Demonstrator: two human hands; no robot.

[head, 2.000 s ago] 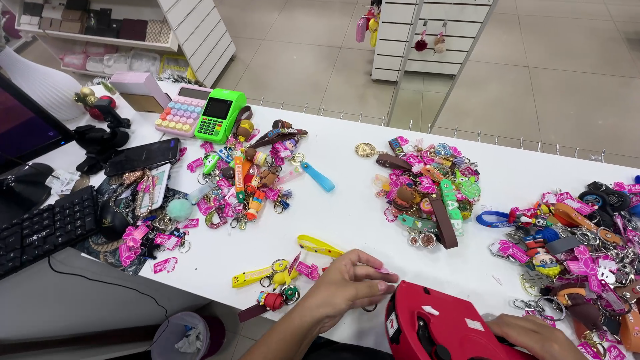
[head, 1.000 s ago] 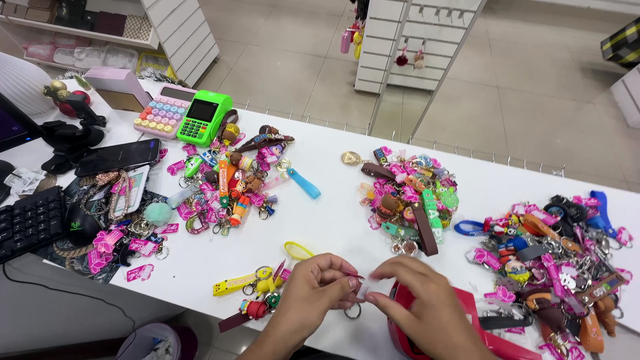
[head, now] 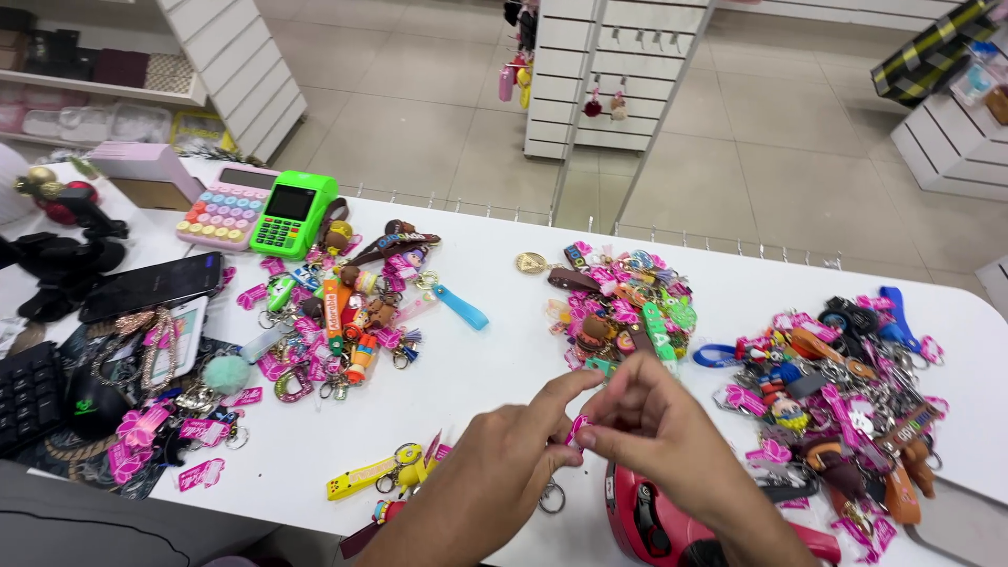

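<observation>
My left hand [head: 516, 453] and my right hand [head: 657, 429] meet over the white counter, both pinching a small pink tag [head: 578, 431] between their fingertips. Beneath them a metal key ring [head: 553, 496] lies on the counter. Under my right forearm sits a red device [head: 630, 512], partly covered. Beside my left wrist are a yellow strap keychain [head: 366, 476] and other keychains, partly hidden by the arm. Beyond my hands lies a heap of tagged keychains [head: 622, 303], with a round gold piece [head: 531, 262] at its left edge.
A large keychain heap [head: 835, 394] covers the right side; another heap [head: 346, 315] lies left of centre. Further left are a green card terminal [head: 293, 213], a pastel calculator [head: 228, 206], a black phone [head: 153, 285], a mouse [head: 94, 402] and a keyboard [head: 27, 402]. Metal hooks line the counter's far edge.
My right hand has left the red device, where it rested two seconds ago, and joined my left hand. Both hands now hold the tag higher above the counter than one second ago.
</observation>
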